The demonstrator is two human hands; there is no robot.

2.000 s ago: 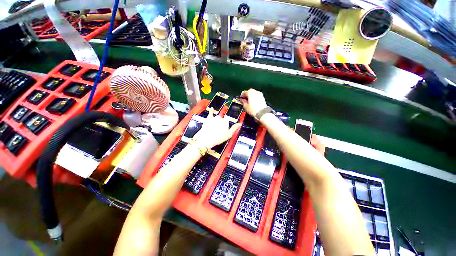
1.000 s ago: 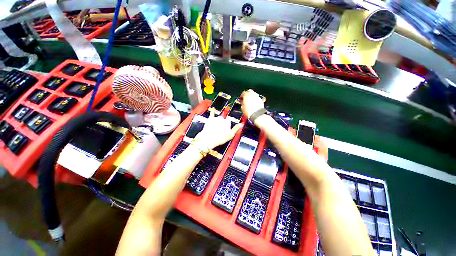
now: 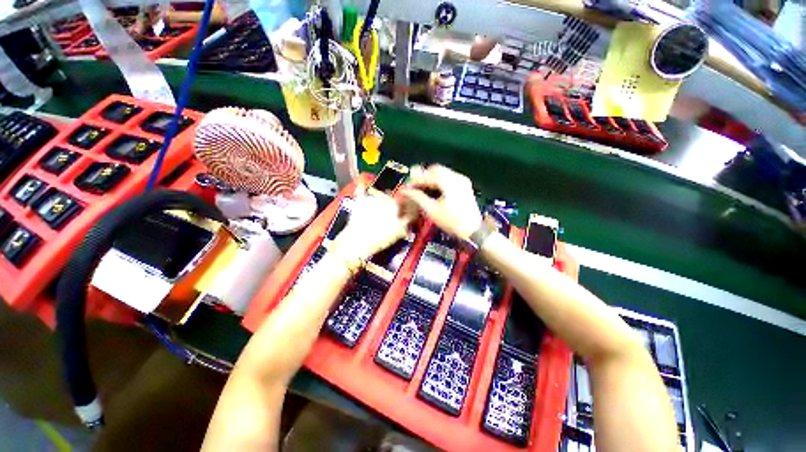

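A red foam phone tray point(image 3: 371, 375) lies in front of me with several open black flip phones point(image 3: 408, 331) in its slots, pale keypads toward me. My left hand point(image 3: 373, 225) is over the upper left of the tray, fingertips close to my right hand. My right hand point(image 3: 446, 201) is beside it above the tray's far part, fingers bent. The fingertips meet; whether they hold something small is hidden. Phone ends with pale frames show at the far edge, one left of my hands point(image 3: 390, 177) and one at the right point(image 3: 541, 237).
A pink fan point(image 3: 249, 154) and black hose point(image 3: 75, 282) stand at left, by another red tray with closed phones point(image 3: 104, 176). A blister tray point(image 3: 658, 353) and tweezers point(image 3: 712, 427) lie at right. A yellow device point(image 3: 638, 75) hangs over the far bench.
My right hand has come left and back toward me, its fingers now at my left fingertips. My left hand has shifted slightly. The view has moved slightly.
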